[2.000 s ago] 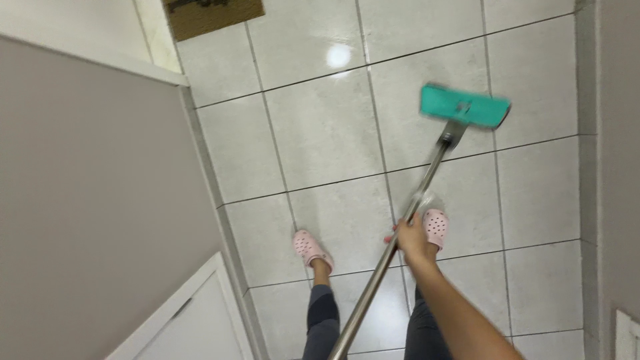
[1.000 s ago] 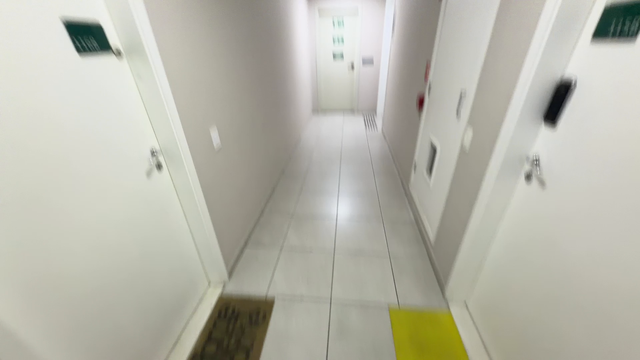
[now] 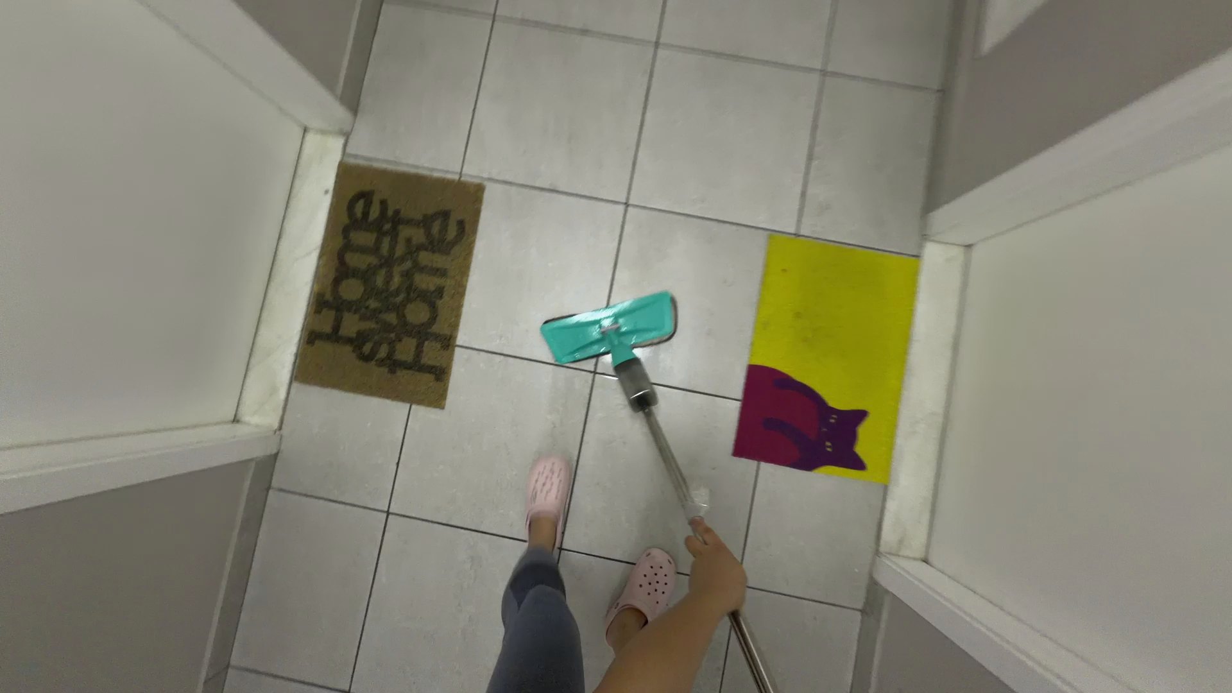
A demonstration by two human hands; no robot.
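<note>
My left hand [image 3: 717, 568], its forearm rising from the bottom centre, is closed around the metal pole of a flat mop [image 3: 664, 448]. The mop's teal head [image 3: 608, 328] lies tilted on the grey floor tiles between two doormats. A clear plastic piece [image 3: 699, 500] sits on the pole just above the hand. The pole's lower part runs out of the bottom edge. My right hand is not in view. To the left lies a brown doormat [image 3: 390, 284] with dark lettering; to the right, a yellow doormat [image 3: 833, 327] with a purple cat.
My feet in pink clogs [image 3: 549, 489] stand on the tiles below the mop head. White doors flank the corridor, with pale stone thresholds [image 3: 929, 385] beside both mats. Grey walls [image 3: 96, 568] and door frames [image 3: 125, 465] edge the floor.
The view swung up along the corridor and back down. The pole, which slanted to the lower left two seconds ago, now slants to the lower right. The mop head now lies between the doormats.
</note>
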